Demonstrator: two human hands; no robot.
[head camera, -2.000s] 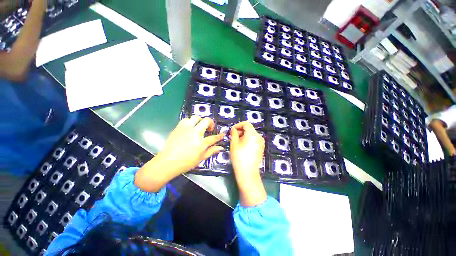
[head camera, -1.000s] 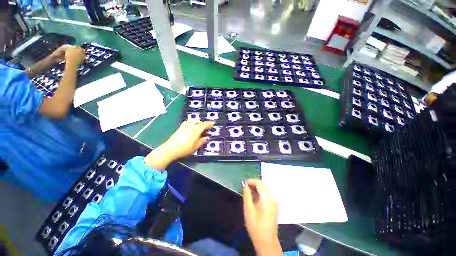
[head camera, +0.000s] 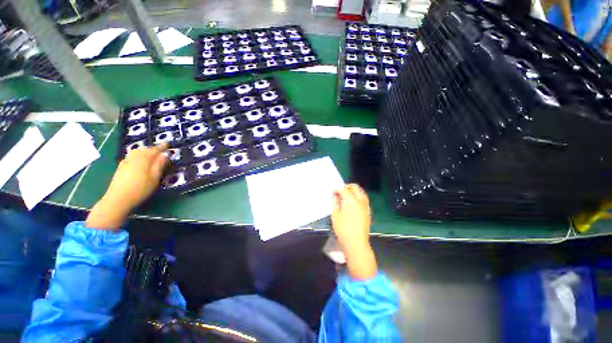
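The black blister tray (head camera: 221, 134) lies flat on the green bench, with a silvery squarish part with a round centre in its pockets. My left hand (head camera: 137, 175) rests at the tray's near left corner, its fingertips over a part there; whether it grips the part cannot be told. My right hand (head camera: 352, 211) is at the right edge of a blank white sheet (head camera: 292, 195), with its fingertips together near the sheet's edge. Anything between those fingertips is too small or hidden to see.
A tall stack of glossy black trays (head camera: 483, 134) stands at the right, with a black flat object (head camera: 366, 161) beside it. Filled trays (head camera: 255, 51) lie behind the work tray. White sheets (head camera: 59, 163) lie at left. A grey upright (head camera: 67, 63) rises at the bench's left.
The view has swung right. My right hand has moved from the tray to the bench's near side and then to the white sheet's right edge. My left hand has stayed at the tray.
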